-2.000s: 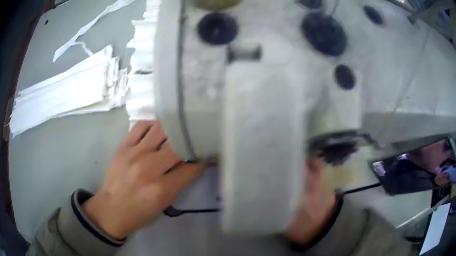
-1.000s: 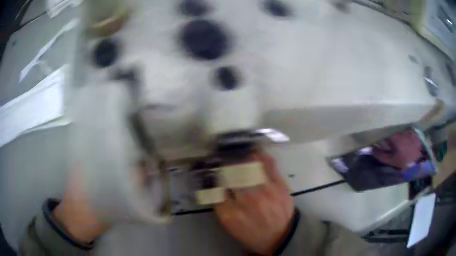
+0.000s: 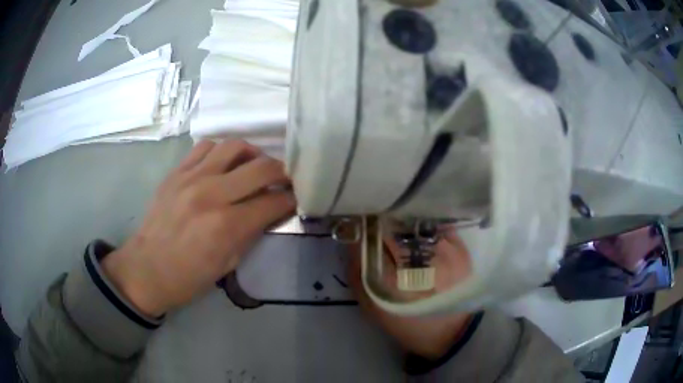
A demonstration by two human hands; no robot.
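Note:
The off-white sewing machine head (image 3: 389, 127) fills the middle and right, with a thick curved guard loop (image 3: 530, 202) at its front. My left hand (image 3: 202, 221) lies left of the head, fingers bent at the front edge of a white fabric pile (image 3: 247, 75); its fingertips are hidden by the pile and the head, so its hold cannot be told. My right hand (image 3: 423, 299) is behind the guard and a cream ribbed knob (image 3: 416, 278); its fingertips are hidden under the head. The needle area cannot be made out.
A fanned stack of white strips (image 3: 97, 112) lies at the left on the grey table (image 3: 90, 202). A narrow loose white strip (image 3: 112, 32) lies behind it. A dark glossy smartphone (image 3: 618, 265) is at the right, with a white card-like piece (image 3: 627, 355) below it.
The view swung right, then back left. Compared with the first frame, the guard loop now appears farther right and more side-on, and more of the fabric pile shows. Both hands stay near the head.

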